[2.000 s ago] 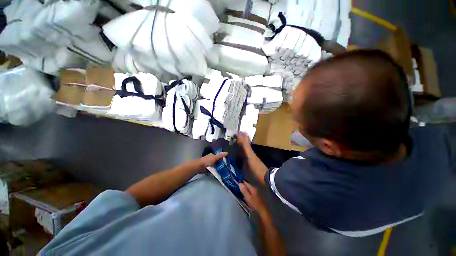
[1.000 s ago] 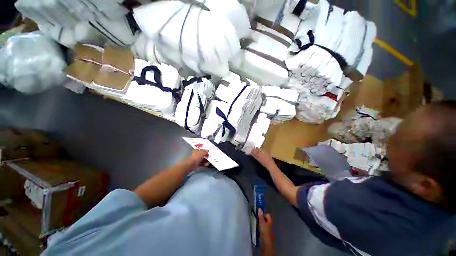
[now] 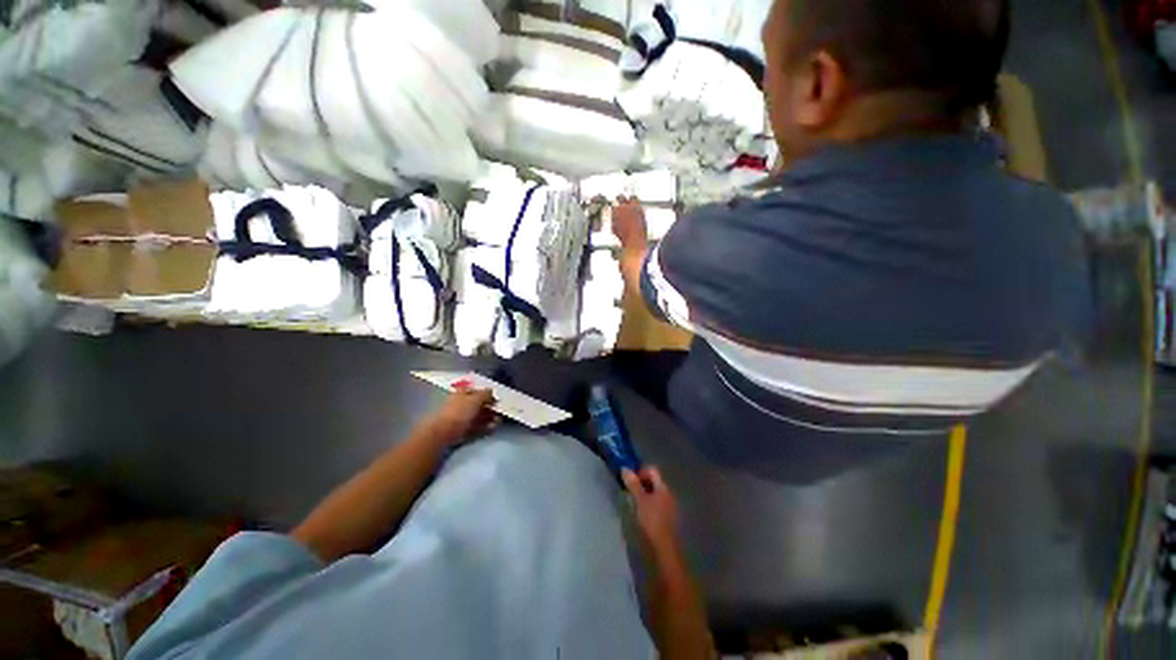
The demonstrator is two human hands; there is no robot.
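Note:
My left hand (image 3: 468, 413) is shut on a flat white card with a red mark (image 3: 509, 401), held low in front of my body, tilted down to the right. My right hand (image 3: 647, 491) holds the lower end of a slim blue item with a pale pattern (image 3: 611, 431), to the right of the card and apart from it. White cut-piece bundles (image 3: 552, 252) with dark tie strips stand in a row in front of me, beyond both hands.
Another person (image 3: 877, 258) leans in at the right, a hand on the white pieces. Large wrapped bundles (image 3: 342, 90) lie behind the row. A brown folded bundle (image 3: 168, 245) is at the left. A carton (image 3: 78, 554) stands lower left. A yellow floor line (image 3: 947, 522) runs at the right.
The card and blue item, together two seconds ago, are now in separate hands. The blue item has risen since one second ago. The other person has leaned forward over the bundles.

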